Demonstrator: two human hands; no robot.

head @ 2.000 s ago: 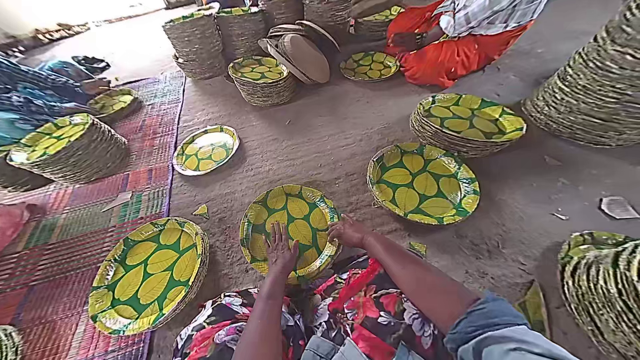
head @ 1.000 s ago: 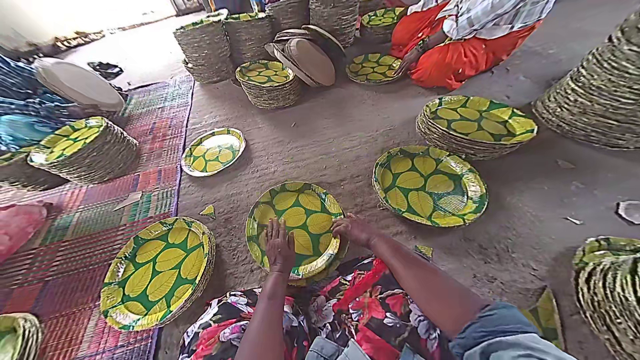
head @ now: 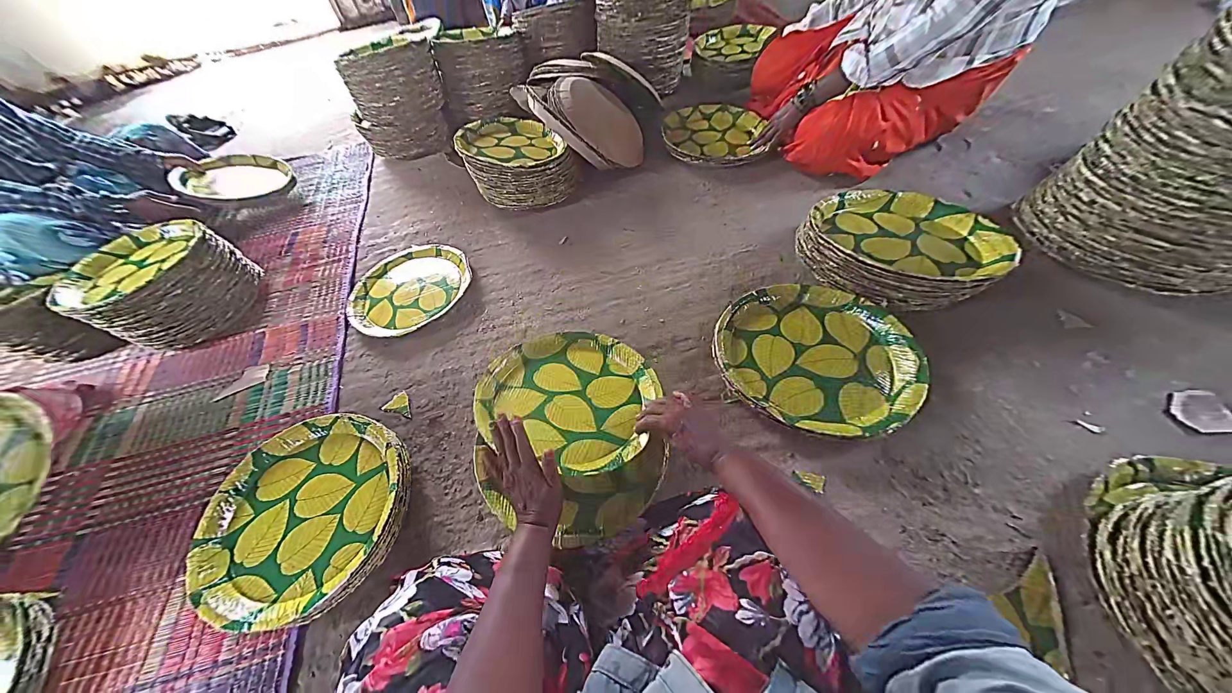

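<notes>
A round plate with a green and yellow leaf print (head: 568, 395) lies before me, overlapping another leaf-print plate (head: 606, 505) on my side. My left hand (head: 525, 476) rests on its left part, fingers spread. At its right rim is my right hand (head: 681, 428), with fingers bent at the edge; whether they pinch it cannot be told. To the left is a low stack of leaf-print plates (head: 298, 520). Another leaf-print plate (head: 821, 361) lies to the right, in front of a taller stack (head: 910, 245). A single plate with a pale rim (head: 409, 291) lies farther off at the left.
A woven mat (head: 298, 260) covers the left floor, with a tilted plate stack (head: 159, 284) and a seated person holding a plate (head: 234, 181). Another person in red cloth sits beyond, touching a plate stack (head: 714, 133). Tall stacks (head: 1145, 183) stand right; brown discs (head: 594, 120) lean behind.
The front plate in my hands has shifted away from me, so more of the plate beneath shows. At the left, the other person's large pale disc has gone from view.
</notes>
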